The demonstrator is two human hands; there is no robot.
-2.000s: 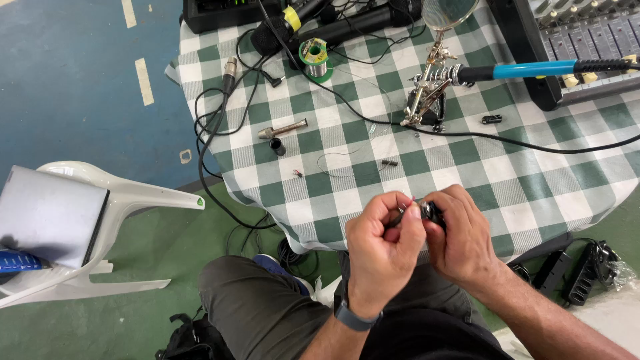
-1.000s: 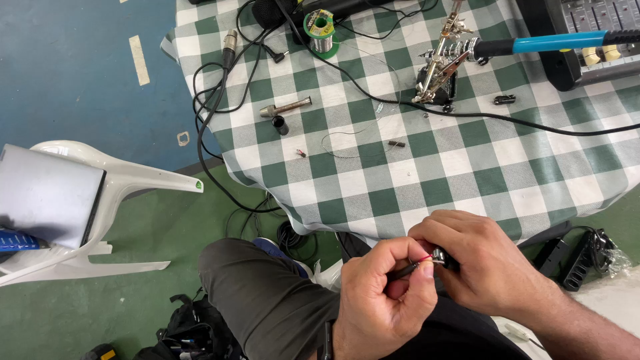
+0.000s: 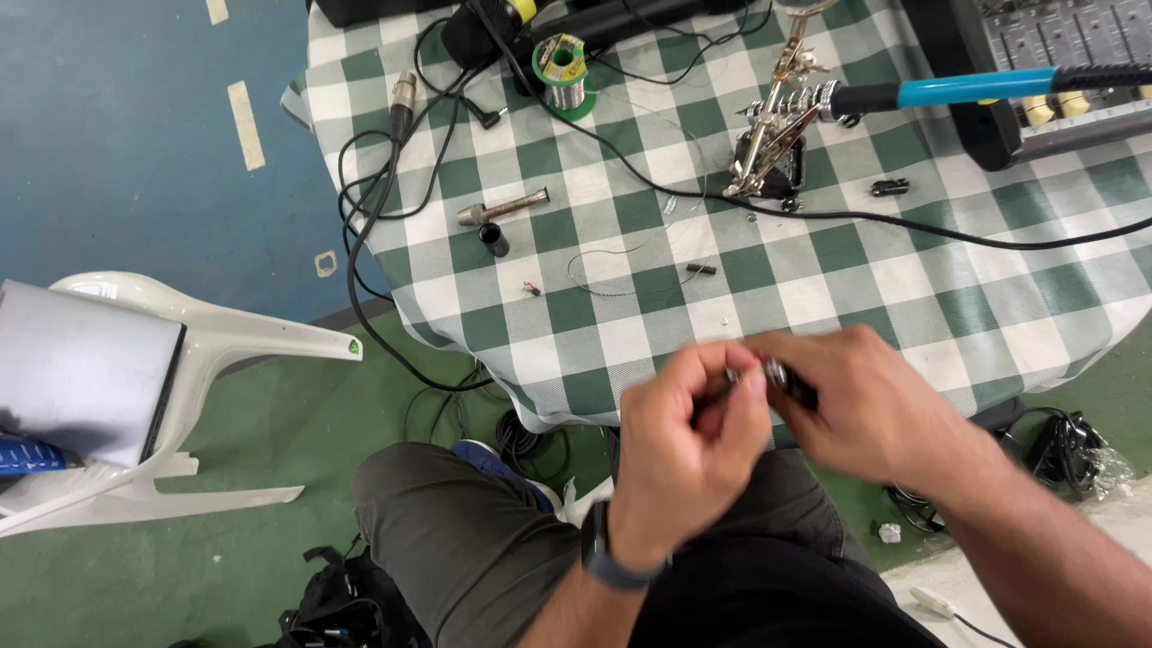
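My left hand (image 3: pixel 693 450), with a dark band on its wrist, pinches a thin dark cable end with a bit of red at the fingertips. Touching it at the tips, my right hand (image 3: pixel 864 414) grips a small black and metallic audio connector (image 3: pixel 781 376); motion blur hides its exact form. Both hands are over the table's near edge. Beyond them on the checked tablecloth (image 3: pixel 576 342) lie a small black cylindrical piece (image 3: pixel 700 269), a short red and black scrap (image 3: pixel 532 289), a black connector sleeve (image 3: pixel 493 239) and a metal tube-like tool (image 3: pixel 504 207).
A solder spool (image 3: pixel 562 72) stands near microphones at the back. A soldering iron (image 3: pixel 972 88) rests in the coil of a helping-hands stand (image 3: pixel 778 135), beside an audio mixer (image 3: pixel 1071 63). A black cable (image 3: pixel 864 216) crosses the table. At left is a white plastic chair (image 3: pixel 225 328) bearing a laptop (image 3: pixel 85 369).
Since one second ago, both hands have moved up toward the table edge, still holding the cable end and connector. The things on the tablecloth have stayed in place.
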